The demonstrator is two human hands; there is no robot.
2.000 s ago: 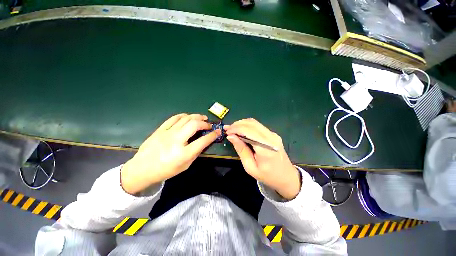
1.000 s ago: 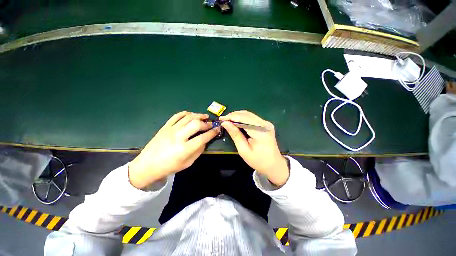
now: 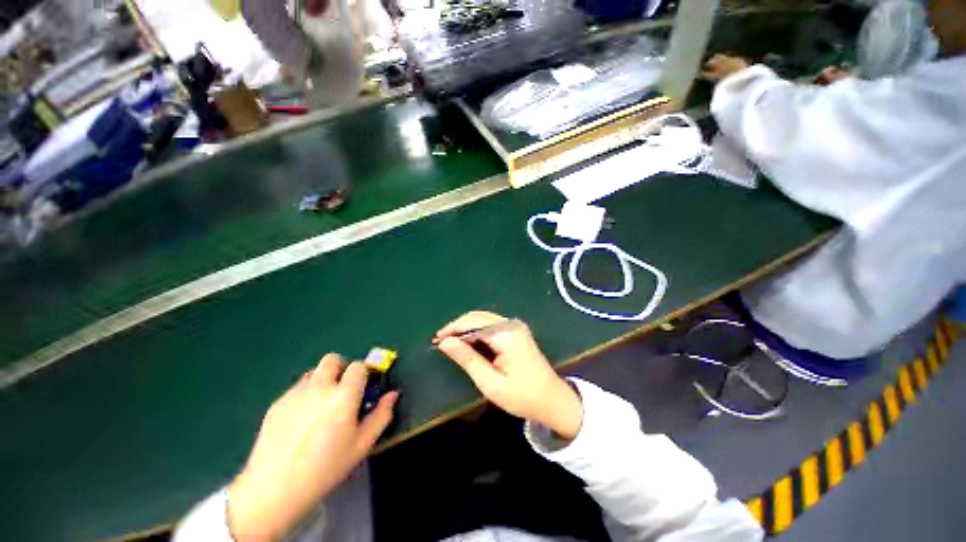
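Note:
My left hand (image 3: 312,429) is at the bench's front edge, its fingers and thumb around a small black device unit (image 3: 373,394), partly hidden by the fingers. A small battery with yellow edges (image 3: 381,359) lies at the far end of the unit. My right hand (image 3: 503,365) is apart from the unit, to its right above the bench. It holds thin tweezers (image 3: 482,332) between thumb and fingers. The picture is slightly blurred, and whether the battery touches the unit cannot be told.
A white charger (image 3: 579,221) with looped cable lies beyond my right hand, before a white power strip (image 3: 620,169). A yellow-edged tray (image 3: 588,138) holds clear plastic bags. Another unit (image 3: 323,200) lies beyond the pale rail (image 3: 318,246). A person in a pale smock (image 3: 858,180) sits at right.
The view has swung right and up. My right hand with the tweezers has moved away from the unit, which stays in my left hand.

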